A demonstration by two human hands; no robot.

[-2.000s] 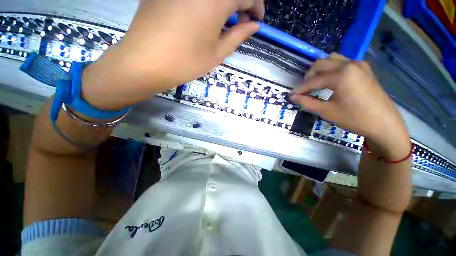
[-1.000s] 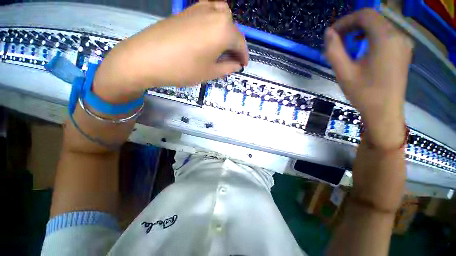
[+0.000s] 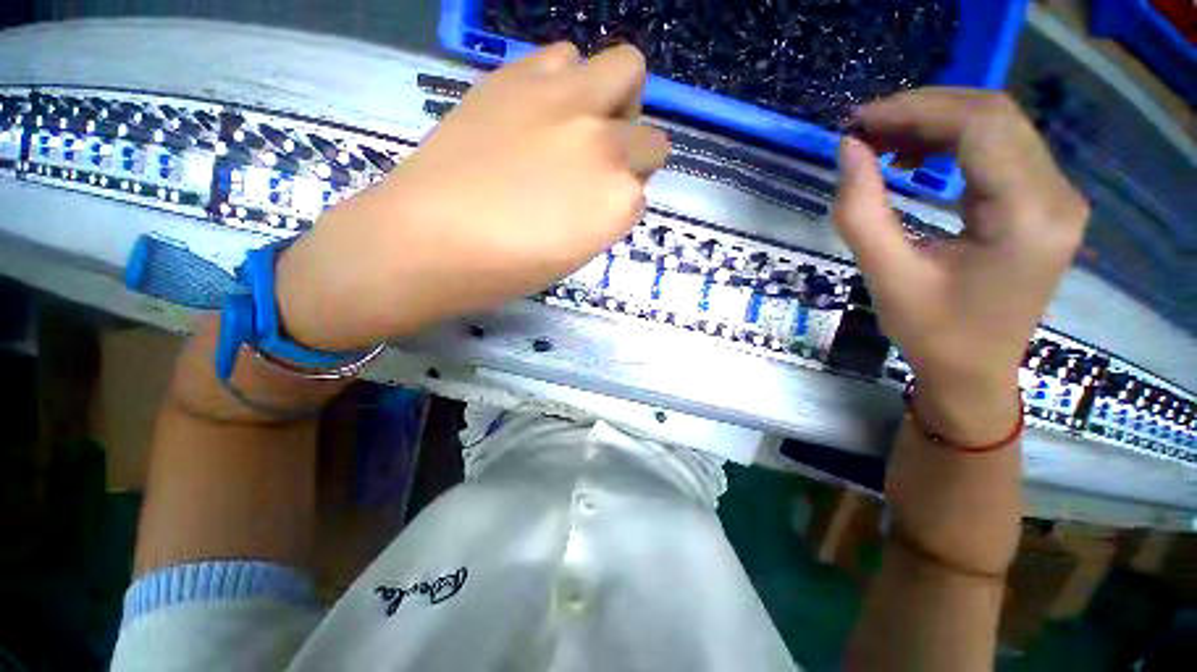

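My left hand (image 3: 525,184) is curled over the circuit boards (image 3: 683,282), left of centre; whether it holds anything is hidden inside the fingers. My right hand (image 3: 965,250) is above the right part of the board row, with thumb and index fingertips nearly together on a tiny dark piece (image 3: 855,131), seemingly a small black component. The fingertips are in front of the near edge of the blue parts bin (image 3: 775,121), which is heaped with small black components (image 3: 709,46).
Long black toothed strips (image 3: 748,175) lie between bin and boards. A black divider (image 3: 860,344) breaks the board row. The pale metal rail (image 3: 630,374) runs nearest my body, with small dark pieces on it. A second blue bin (image 3: 1155,46) is cut off at the upper right.
My right hand has come down from the bin's right corner, and its fingertips have closed together. My left hand has stayed over the boards and its fingers have curled. The view has shifted slightly.
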